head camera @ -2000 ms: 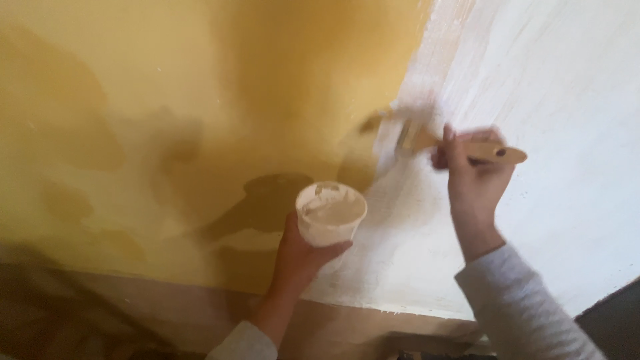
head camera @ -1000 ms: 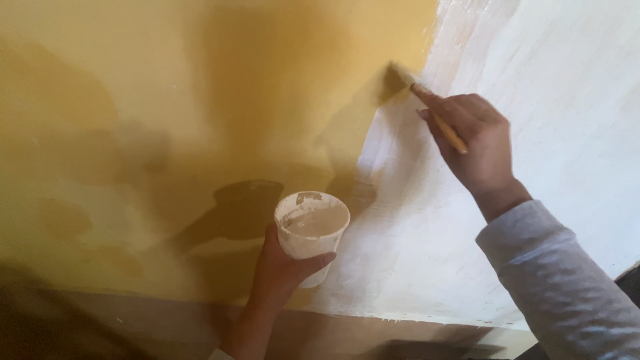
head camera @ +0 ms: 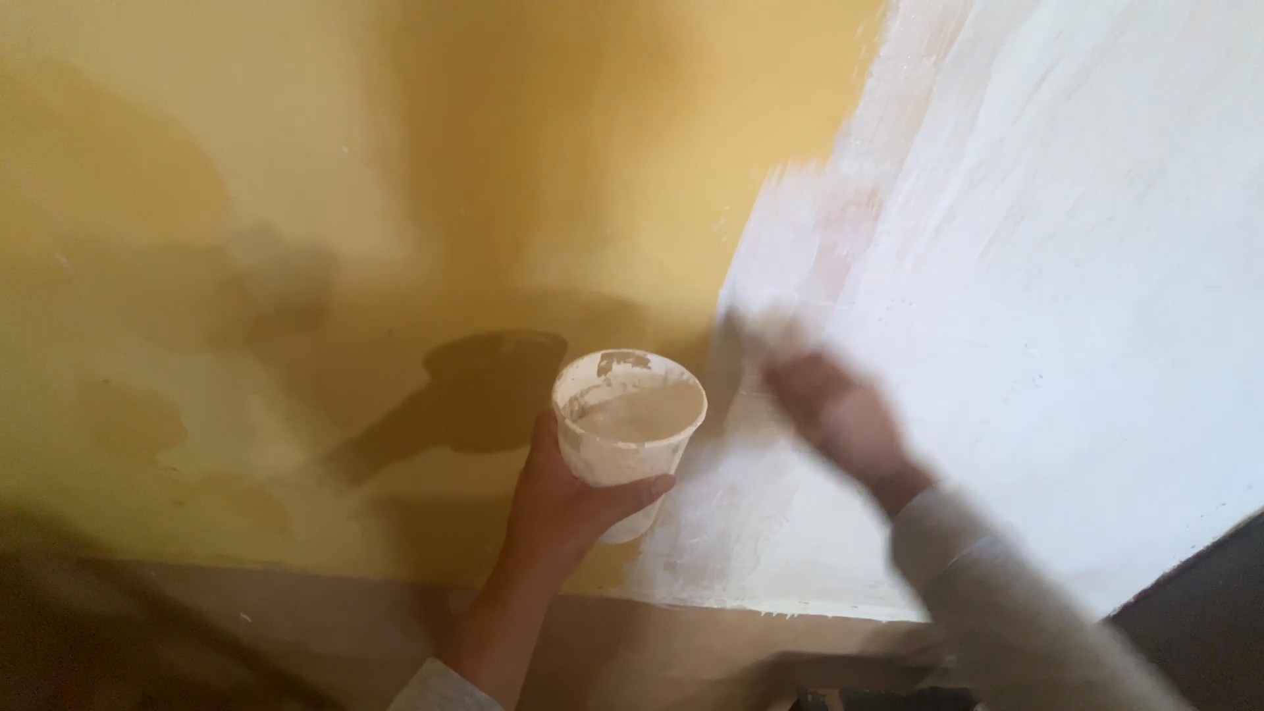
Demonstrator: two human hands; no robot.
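My left hand (head camera: 578, 504) is wrapped around a white plastic tub (head camera: 622, 459) holding off-white paint, with smears inside its rim. The tub is upright, a little tilted, in front of a yellow wall (head camera: 533, 178). To its right, my right hand (head camera: 839, 410) is blurred by motion against the white-painted part of the wall (head camera: 1047, 365). A blurred pale shape, the paintbrush (head camera: 775, 331), shows at its fingers, near the white area's left edge; its handle is hidden. Streaky white strokes border the yellow.
A brownish band (head camera: 326, 597) runs along the wall's lower edge. At the bottom right lies a dark object (head camera: 879, 699) that I cannot identify. A dark surface (head camera: 1200, 602) fills the lower right corner. Shadows of the arm and tub fall on the yellow wall.
My right hand has moved down from the upper part of the paint edge, with the brush. White paint now covers a patch beside that edge that was yellow before. The left hand still holds the tub.
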